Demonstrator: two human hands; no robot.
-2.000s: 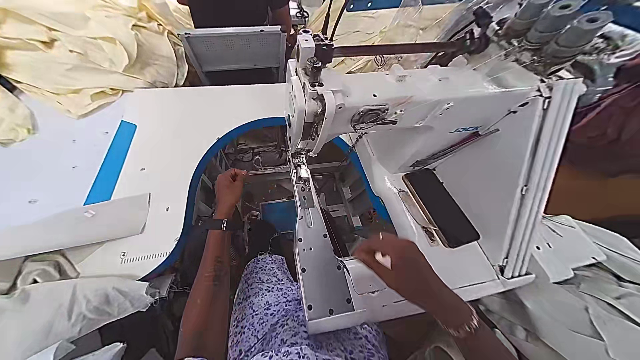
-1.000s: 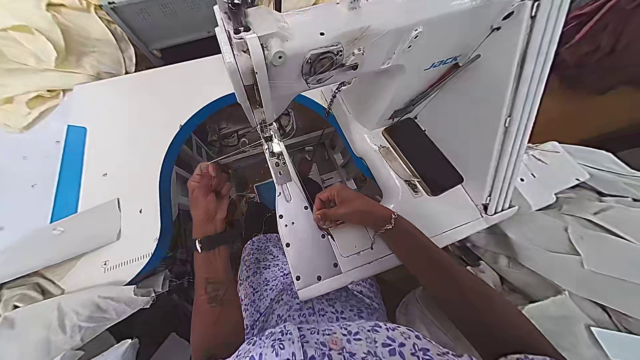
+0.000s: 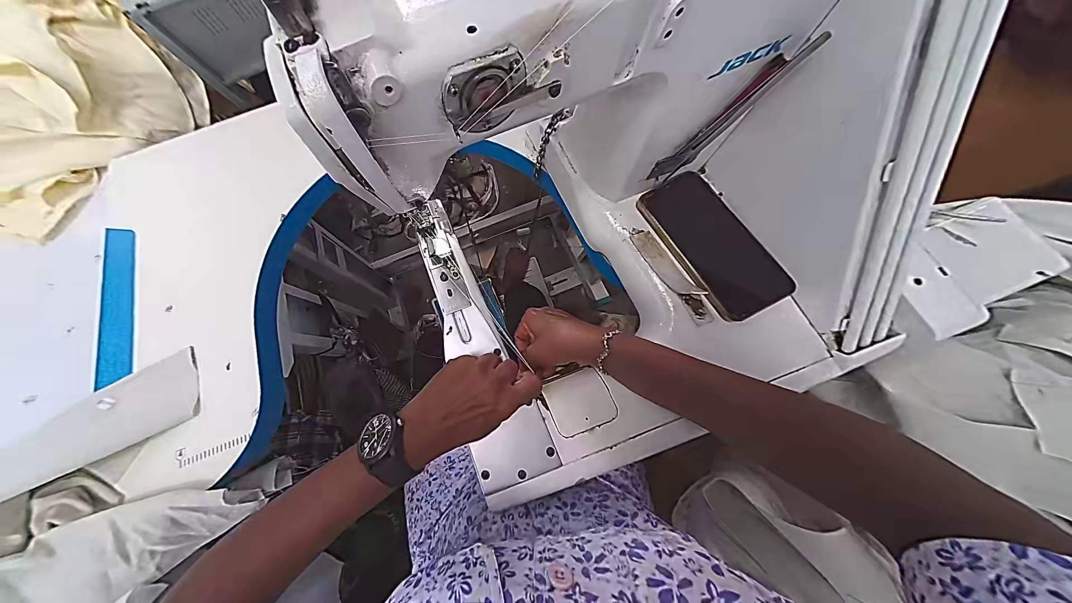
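Observation:
A white Jack industrial sewing machine (image 3: 603,92) reaches over a narrow metal arm bed (image 3: 502,435). My left hand (image 3: 473,400), a black watch at its wrist, lies over the middle of the bed with its fingers curled. My right hand (image 3: 557,339), with a chain bracelet, is a fist at the bed's right edge, almost touching the left fingertips. Fine light thread (image 3: 521,356) runs down from the needle area (image 3: 429,226) to the two hands; which fingers pinch it is hidden. The presser foot (image 3: 440,247) stands at the bed's far end.
A dark smartphone (image 3: 716,243) lies on the machine's base at right. The white table (image 3: 201,201) has a blue-edged cutout. Pale fabric pieces (image 3: 963,377) are heaped at right, more cloth (image 3: 109,544) at lower left, and cream fabric (image 3: 84,109) at upper left.
My left hand has moved right, from beside the bed onto it, and now meets my right hand. The view has moved closer to the machine.

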